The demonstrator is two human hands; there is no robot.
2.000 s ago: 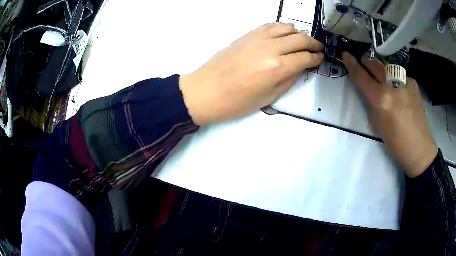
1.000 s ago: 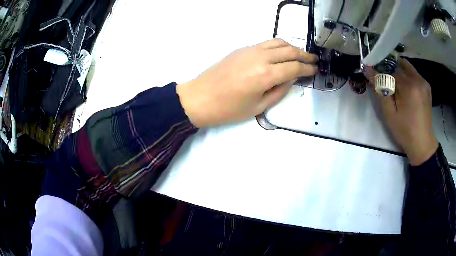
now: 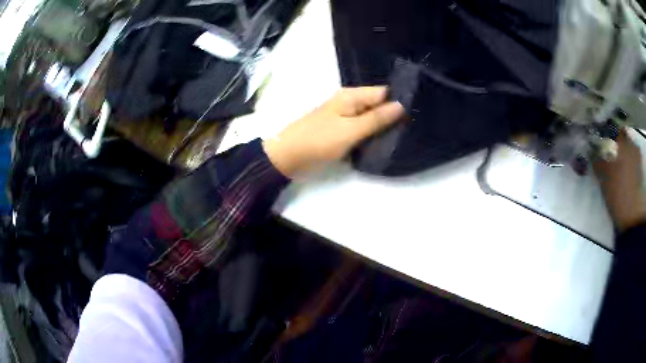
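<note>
A large dark cloth panel (image 3: pixel 460 106) lies on the white table left of the sewing machine (image 3: pixel 595 64), its right part reaching the needle area. My left hand (image 3: pixel 340 127) pinches the panel's left edge between thumb and fingers, where a slightly greyer fold shows. My right hand (image 3: pixel 623 181) is at the right behind the machine's front parts, partly hidden and blurred. Its fingertips are not visible, so I cannot tell whether it holds anything. The needle and presser foot are too blurred to make out.
A bundle of dark pieces (image 3: pixel 177 78) with a pale tie and a white tag (image 3: pixel 217 45) lies at the table's left edge. A white metal bracket (image 3: pixel 95 127) stands beside it. Dark cloth (image 3: pixel 71 220) is heaped at the lower left. The table's brown front edge (image 3: pixel 425 287) runs below.
The view has swung left. The dark panel now spreads over the table left of the machine. My left hand has left the needle area and grips the panel's edge.
</note>
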